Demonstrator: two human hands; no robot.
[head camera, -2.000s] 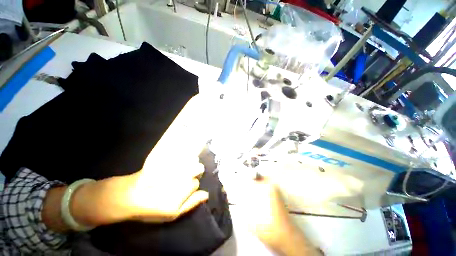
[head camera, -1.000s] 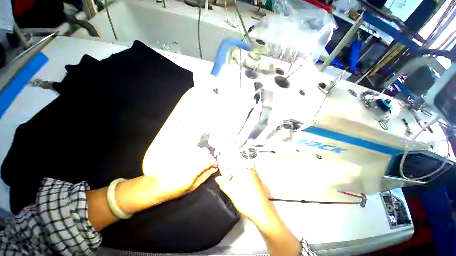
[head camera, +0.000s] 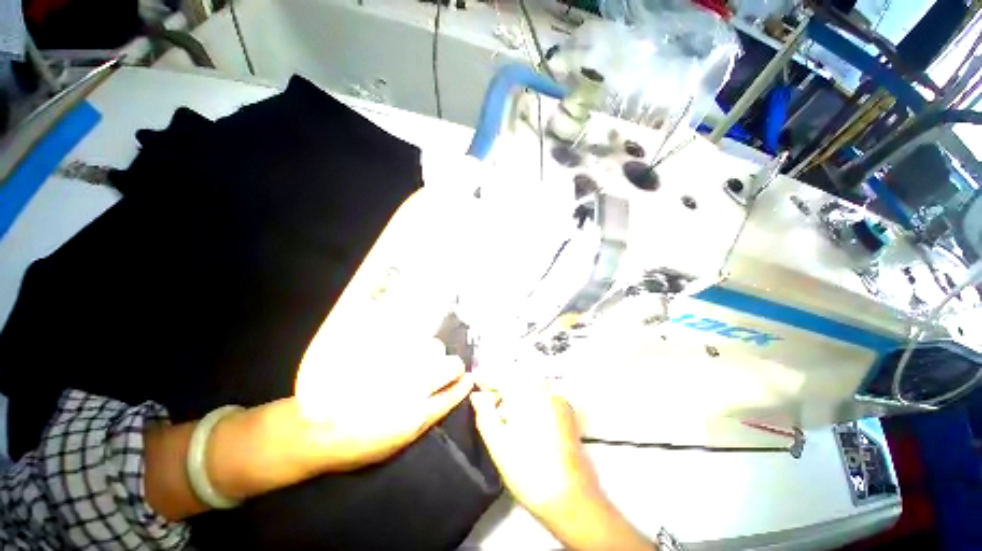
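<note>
The black fabric (head camera: 248, 248) lies spread over the table left of the lockstitch machine (head camera: 797, 355), and part of it hangs toward the front edge. My left hand (head camera: 377, 409) lies on the fabric, its fingertips pinching the edge near the needle area. My right hand (head camera: 533, 441) meets it there, fingertips on the same fabric edge. Strong glare from the sewing lamp washes out the left hand's back, the presser foot and the needle. A blue lamp bend (head camera: 492, 113) stands behind.
A crumpled clear plastic bag (head camera: 668, 75) is behind the machine head. A thin dark rod (head camera: 689, 443) lies on the bed front at the right. A blue strip (head camera: 45, 161) is at the far left. A small dark panel (head camera: 865, 463) is at the table's right end.
Since two seconds ago my hands have come together, fingertips meeting at the fabric edge. Over the last second they have barely moved; the view has shifted slightly.
</note>
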